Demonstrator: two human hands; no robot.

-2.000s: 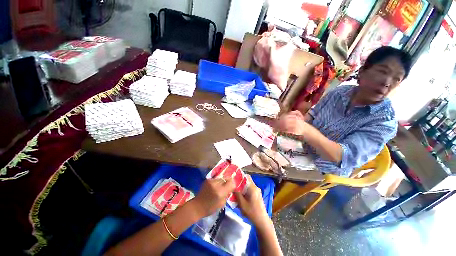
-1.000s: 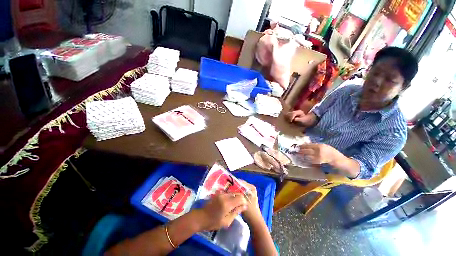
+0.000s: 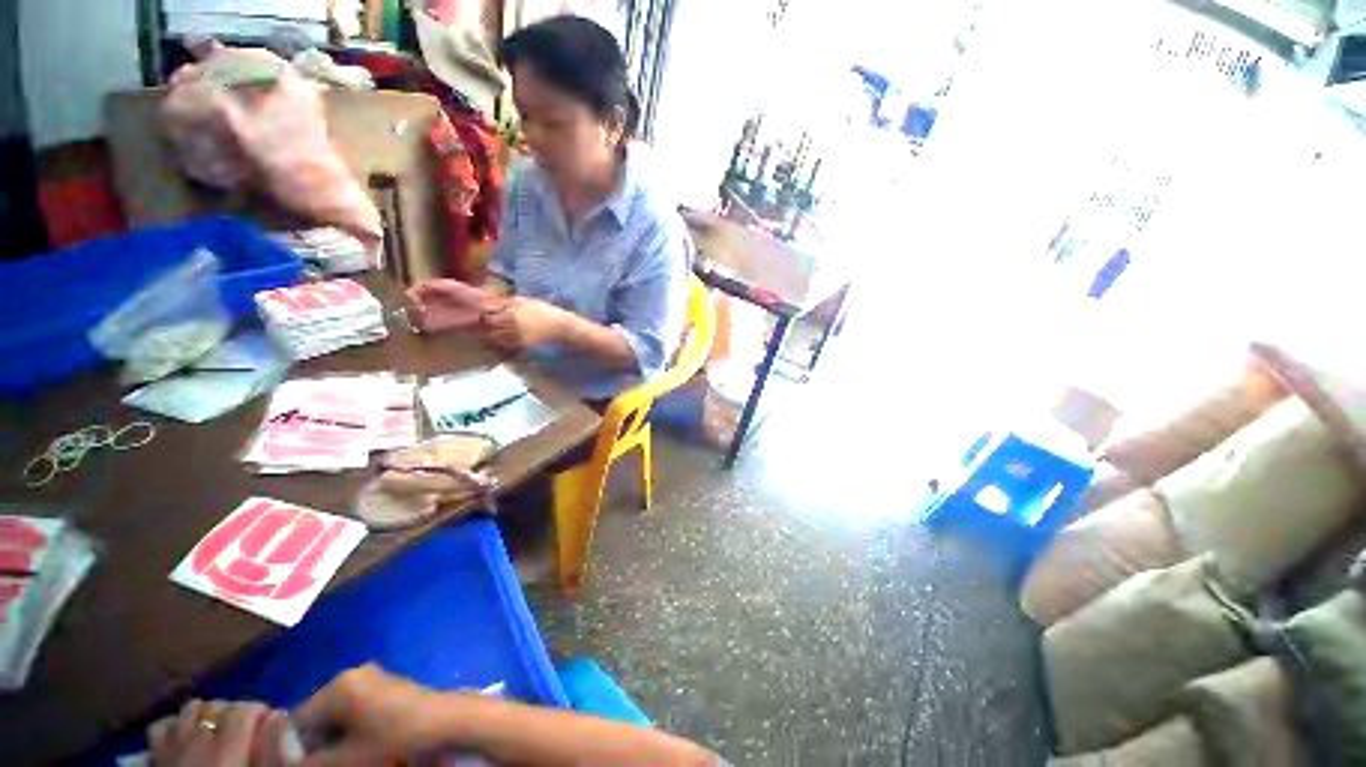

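My left hand [image 3: 217, 734], with a ring, is at the bottom left, cut off by the frame edge. My right hand [image 3: 352, 712] is close beside it, fingers bent. A small pale, blurred bit shows between them; I cannot tell what they hold. The blue plastic tray [image 3: 450, 607] lies under and behind my hands, partly hidden. A red-and-white printed card [image 3: 270, 559] lies face up on the brown table near its front edge.
Beyond are printed packs [image 3: 322, 427], a beige bundle [image 3: 427, 477], rubber bands [image 3: 90, 444], a card stack [image 3: 321, 312] and a blue bin [image 3: 150, 285]. A person sits opposite on a yellow chair [image 3: 659, 393]. Filled sacks [image 3: 1154, 644] stand at right.
The view has swung right. My hands, before on a red-and-white card over the tray, are now low at the left edge. A red-and-white card lies where a white one lay.
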